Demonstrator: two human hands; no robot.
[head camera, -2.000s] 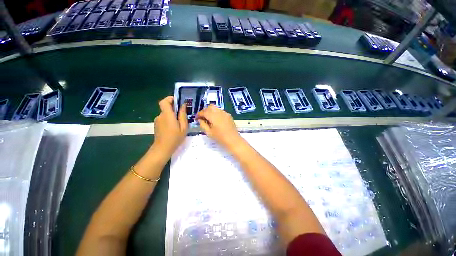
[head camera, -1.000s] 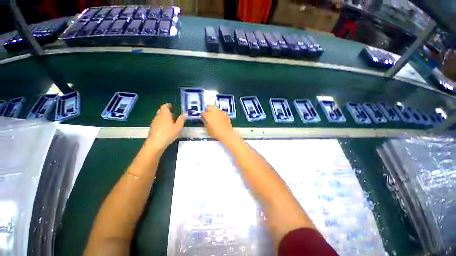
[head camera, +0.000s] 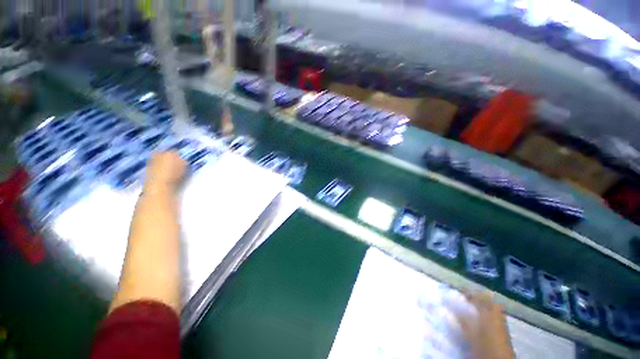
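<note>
The picture is blurred. My left hand (head camera: 167, 170) reaches over the left stack of trays (head camera: 235, 189), at the near edge of rows of pale blue housings (head camera: 91, 144). Its fingers are blurred, and I cannot tell whether it holds anything. My right hand (head camera: 484, 322) is low over the white sheet (head camera: 393, 301), close to the pale rail, partly cut off by the bottom edge. Its fingers are smeared and any part in them cannot be made out. A spaced row of open housings (head camera: 481, 257) lies on the green conveyor belt (head camera: 358, 172).
The pale rail (head camera: 337, 220) runs between bench and belt. Beyond the belt are a tray of dark units (head camera: 351, 119) and a row of dark blocks (head camera: 498, 182). Upright posts (head camera: 170, 70) stand at the upper left. Something red (head camera: 21, 217) is at the left edge.
The view has swung left. My left hand has moved from the housing on the belt to the left stack. My right hand has left the housing and is over the white sheet.
</note>
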